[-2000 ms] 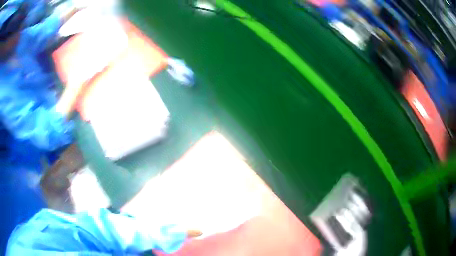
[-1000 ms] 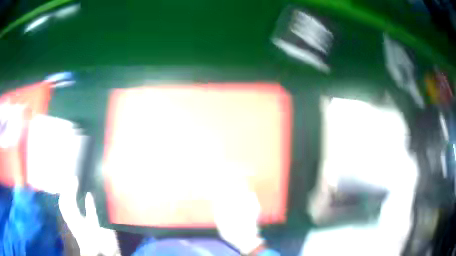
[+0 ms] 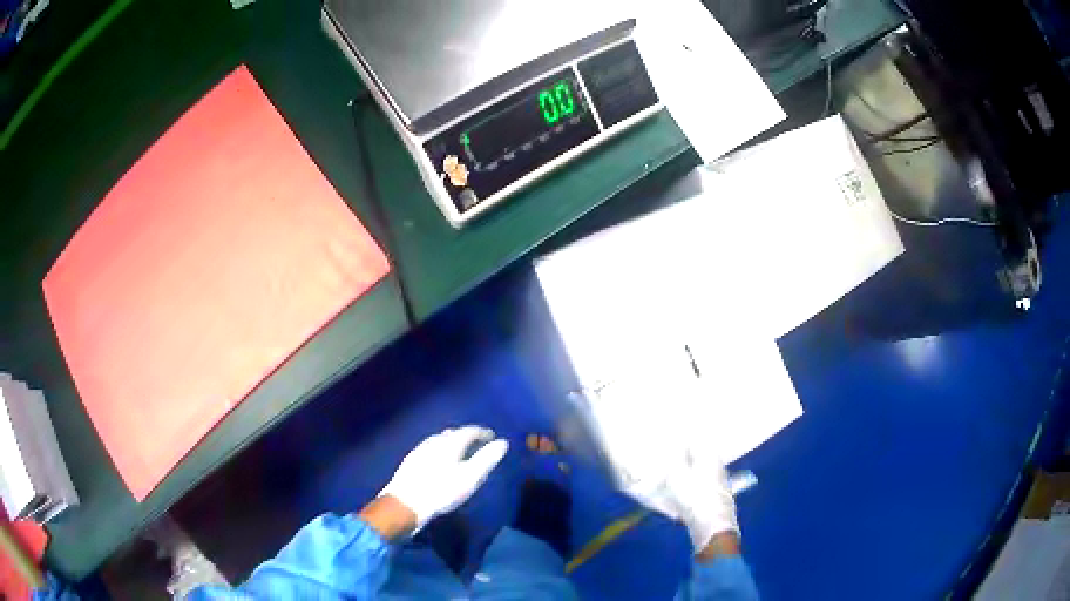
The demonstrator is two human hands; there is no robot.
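A large white carton (image 3: 657,294) stands beside the bench with its flaps spread; glare hides its inside. My right hand (image 3: 708,507), in a white glove, is at the carton's near flap, and its fingers blend into the white. Whether they grip anything cannot be told. My left hand (image 3: 441,474), also in a white glove, is empty left of the carton, thumb and fingers apart, over the blue floor.
A weighing scale (image 3: 540,123) with green digits "0.0" sits on the green bench (image 3: 452,264). A red-orange mat (image 3: 217,282) lies left of it. Stacked white boxes (image 3: 33,452) stand at the far left. Black equipment (image 3: 997,94) with cables is at the upper right. A white sheet (image 3: 716,88) lies beside the scale.
The view has swung right to the scale and carton. My right hand has moved from over the mat to the carton. The mat now shows bare, without the earlier glare.
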